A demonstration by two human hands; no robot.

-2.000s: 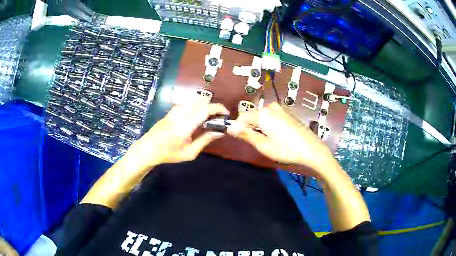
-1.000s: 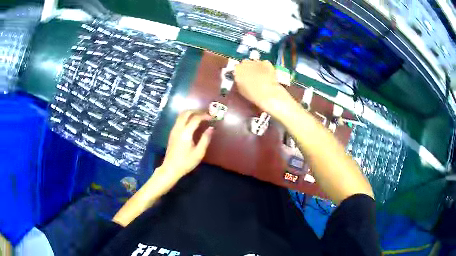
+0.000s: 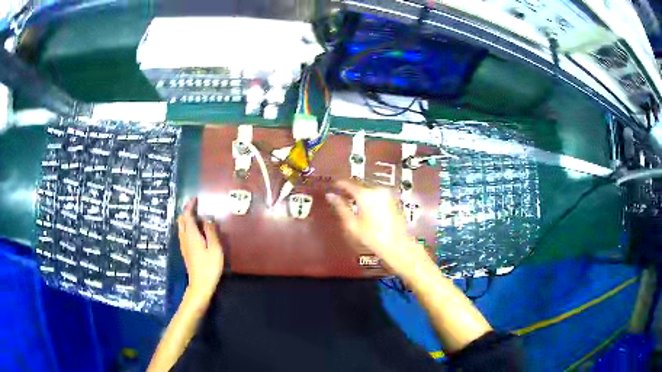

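Note:
The reddish-brown test fixture board [image 3: 290,251] lies in front of me. Pale sockets [image 3: 240,203] run along its middle, with upright white holders [image 3: 244,151] above them. A white lead [image 3: 265,174] curves down beside the upper left holder. A yellow-wrapped part [image 3: 297,158] sits at the board's upper centre. My left hand [image 3: 201,247] is at the board's left edge, fingers apart, with nothing seen in it. My right hand [image 3: 372,218] is over the board's right half, blurred, fingers spread, with nothing visible in it. It partly covers a socket.
A blister tray of dark units [image 3: 109,211] lies left of the board. A second clear tray [image 3: 490,196] lies right. Behind are a white box with terminals [image 3: 225,51], a wire harness plug [image 3: 305,125] and a blue-lit monitor [image 3: 406,58].
The view has shifted. The dark unit held between both hands two seconds ago is no longer seen in them. My right hand has come back from the upper left holder; my left hand has moved to the board's left edge.

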